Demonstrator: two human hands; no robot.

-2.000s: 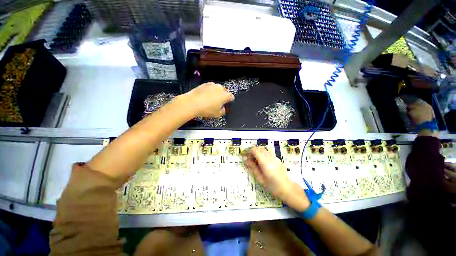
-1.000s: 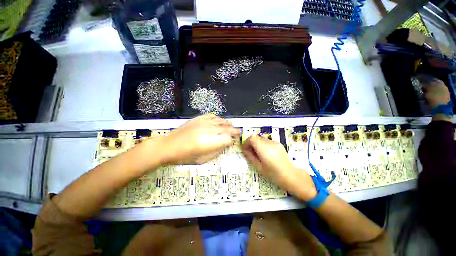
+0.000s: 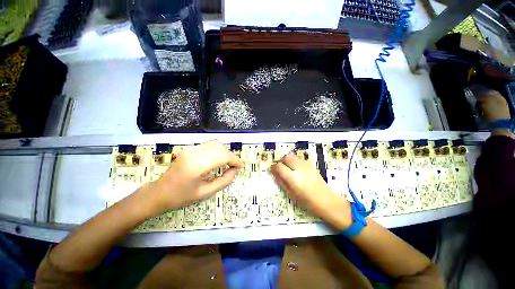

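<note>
A cream-yellow circuit board panel [image 3: 237, 200] lies along the metal rail, with black blocks [image 3: 269, 146] at its far edge. My left hand [image 3: 202, 169] is over the left-middle boards, its thumb and fingertips close together at the board surface. My right hand [image 3: 299, 179] is just right of it, fingers bent down over a middle board, with a blue wrist strap [image 3: 356, 220]. Whether either hand holds a small part is too small to tell. A black parts tray [image 3: 282, 107] behind the panel holds three silvery piles of leaded components [image 3: 323, 110].
A small black side bin [image 3: 176, 108] of silvery parts adjoins the tray's left end. A dark component bag [image 3: 169, 36] and a white box [image 3: 282, 12] are behind. A blue coiled cord [image 3: 382, 56] hangs at right. Another person's hand [image 3: 492, 106] is at far right.
My left hand moved from the tray down to the panel, then slid left, away from my right hand. My right hand stays over nearly the same boards. The view tilted downward, then stayed nearly steady.
</note>
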